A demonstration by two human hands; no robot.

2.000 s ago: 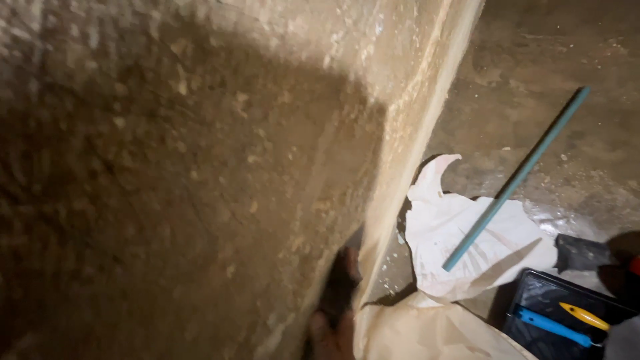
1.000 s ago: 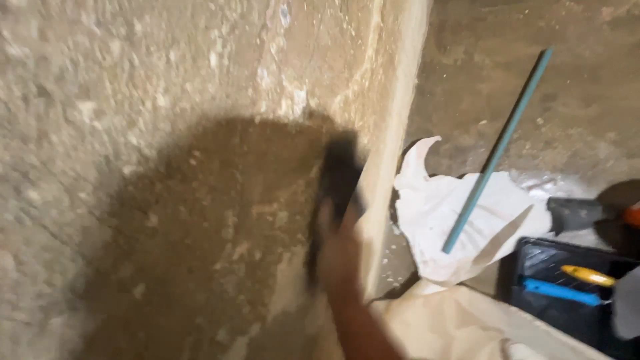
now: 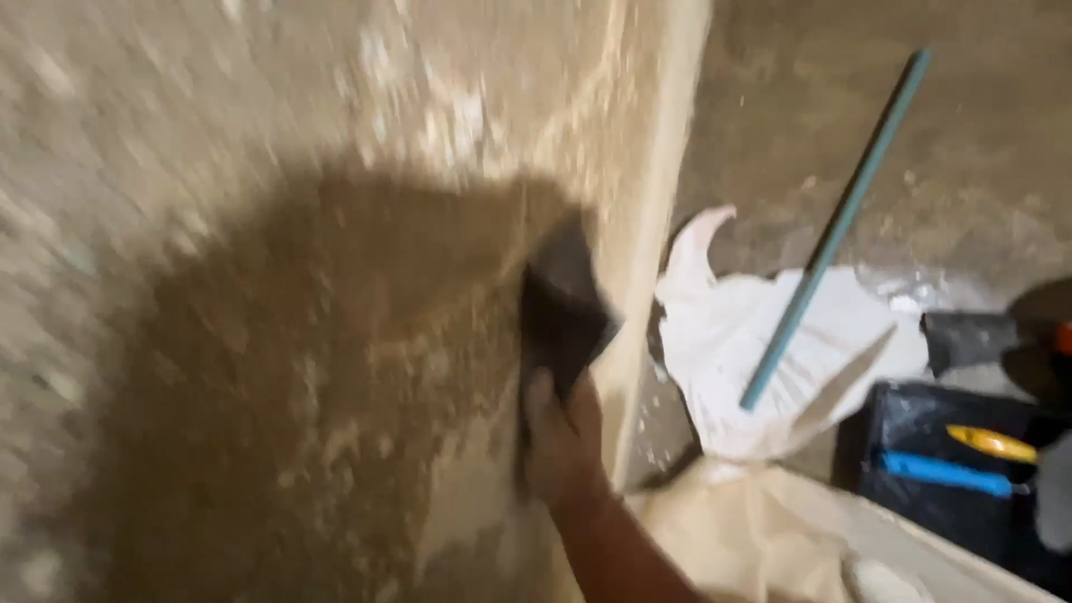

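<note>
My right hand (image 3: 563, 456) reaches in from the bottom and holds a dark, thin folded sheet (image 3: 569, 306) of unclear material. The sheet is against or just in front of the rough, stained wall (image 3: 394, 335), close to its pale right edge (image 3: 662, 209). Fingers grip the sheet's lower part; motion blur hides its exact shape and contact. A broad shadow covers the wall around the hand. My left hand is out of view.
On the floor (image 3: 796, 126) at the right, a teal rod (image 3: 837, 230) lies across a crumpled white sheet (image 3: 703, 335). A black tray (image 3: 913, 519) holds blue-handled (image 3: 946, 474) and yellow-handled (image 3: 992, 444) tools. Tan paper or cloth (image 3: 737, 536) lies below.
Two seconds ago my hand was low by the wall's edge and mostly in shadow. It has since moved up the wall, and the dark sheet now shows more clearly.
</note>
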